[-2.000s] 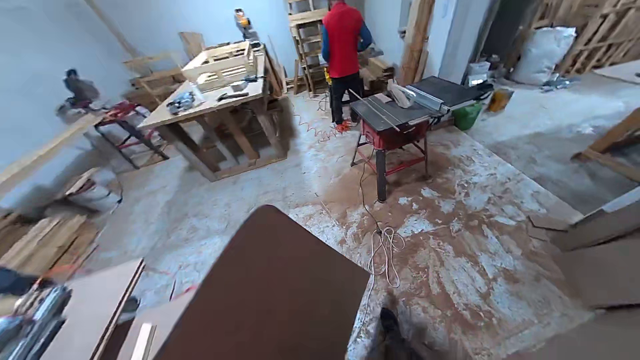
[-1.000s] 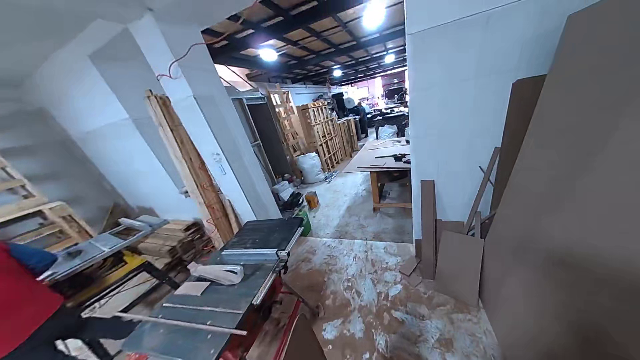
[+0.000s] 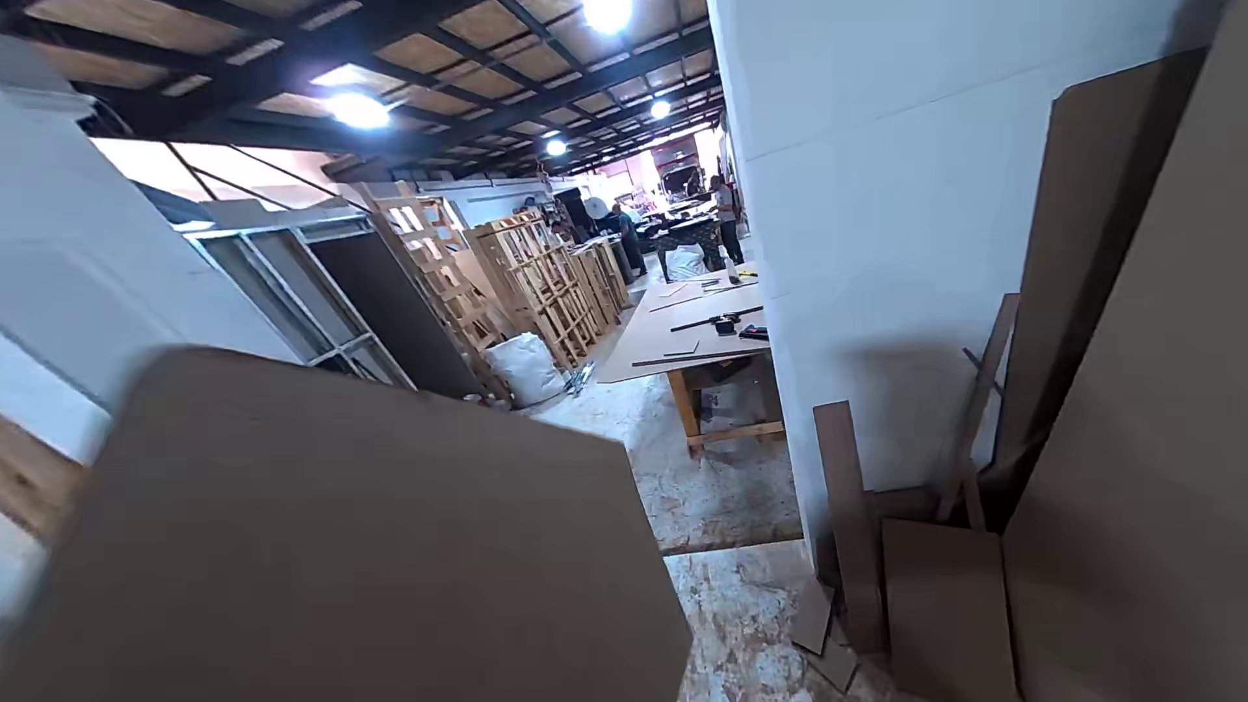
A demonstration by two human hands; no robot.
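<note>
A large flat brown board, perhaps fiberboard, (image 3: pixel 390 546) fills the lower left and centre, close to the camera, with one rounded corner and a slanted right edge. Neither my left hand nor my right hand shows, so what they hold or touch cannot be seen. Beyond the board's upper right edge stands a wooden-legged worktable (image 3: pixel 643 341) with thin strips and a dark tool (image 3: pixel 724 324) on its top.
Brown panels (image 3: pixel 1092 253) and smaller offcuts (image 3: pixel 946 595) lean on the white wall (image 3: pixel 897 195) at right. A white sack (image 3: pixel 526 369) and wooden frames (image 3: pixel 541 283) stand along the left side. People (image 3: pixel 727 219) are far back. Dusty floor runs between.
The view has swung far from the table saw and the person in red toward the passage. The large brown board, seen low in the oldest frame, now covers the lower left.
</note>
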